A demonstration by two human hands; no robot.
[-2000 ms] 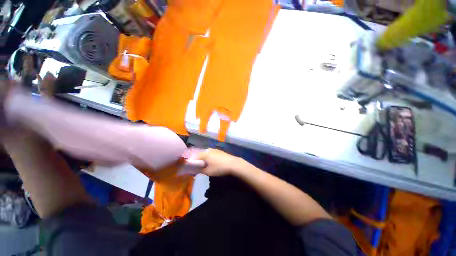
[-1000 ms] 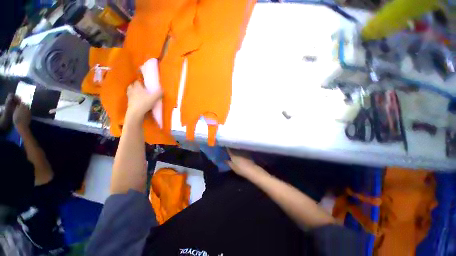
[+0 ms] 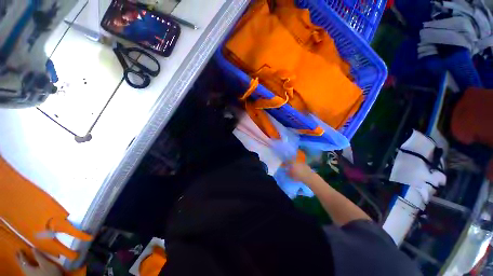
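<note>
My right hand (image 3: 297,168), blurred, is closed on a thin light blue piece (image 3: 294,186) beside the blue plastic basket (image 3: 373,67). Pale pinkish-white pieces (image 3: 254,135) and an orange strip hang beside it, under the basket's near side. Orange cut pieces (image 3: 292,54) fill the basket. My left hand (image 3: 40,265) is at the lower left, partly cut off by the bottom edge, at the orange panels (image 3: 27,199) on the table. Its fingers are too unclear to tell a grip.
The white table (image 3: 116,140) has a grey edge. Black scissors (image 3: 138,67) and a smartphone (image 3: 140,27) lie on it. The sewing machine head (image 3: 24,81) is at upper left. White fabric bundles (image 3: 413,161) are at right, and another orange piece (image 3: 154,262) is low down.
The view has swung right to the basket. My right hand has moved from the table edge to the basket's side. My left hand has moved down the orange panels, away from the pale piece.
</note>
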